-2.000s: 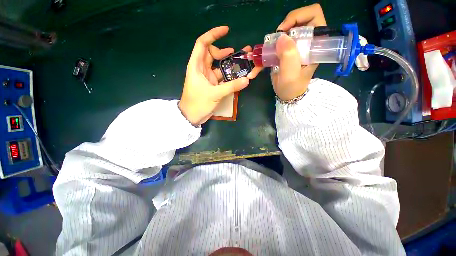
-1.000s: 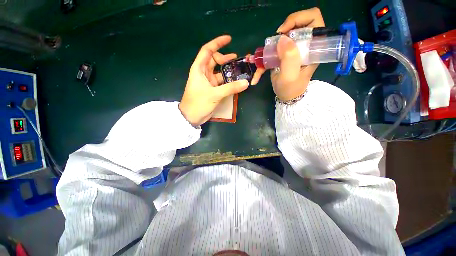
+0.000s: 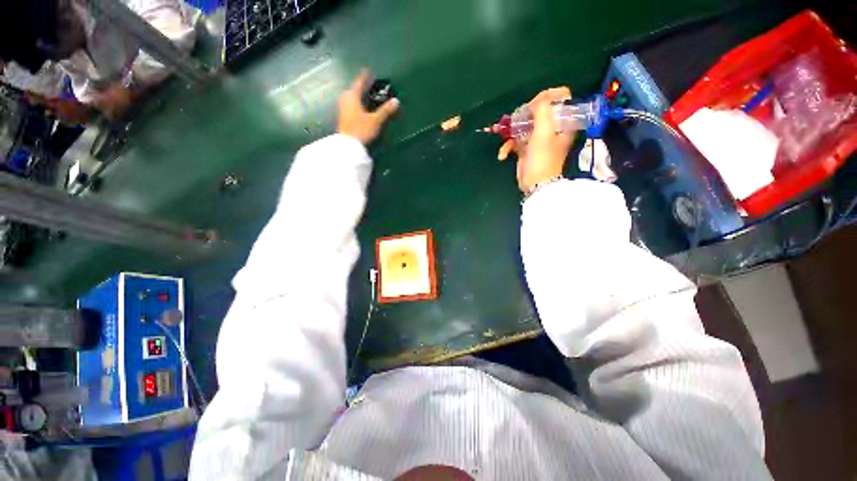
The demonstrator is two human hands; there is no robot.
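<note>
My left hand (image 3: 362, 115) reaches to the far part of the green bench, with thumb and forefinger around a small black module (image 3: 380, 92). My right hand (image 3: 543, 141) is closed around the clear dispensing syringe (image 3: 569, 116). The syringe's red end and thin tip point left, apart from the module. Its blue adapter joins a clear hose. A white square pad with an orange-red border (image 3: 406, 267) lies near the bench's front edge, with a dark centre spot and a thin cable.
Blue controller (image 3: 667, 141) and red bin (image 3: 808, 178) stand right; second blue box (image 3: 141, 348) lower left. A black gridded tray (image 3: 258, 26) lies at the far edge, a black piece (image 3: 311, 36) beside it. A small tan piece (image 3: 451, 123) lies mid-bench. Another person's sleeve (image 3: 155, 28) shows upper left.
The view has shifted. My left hand has moved far forward with the module, away from the syringe tip. The pad is uncovered. The syringe remains in my right hand.
</note>
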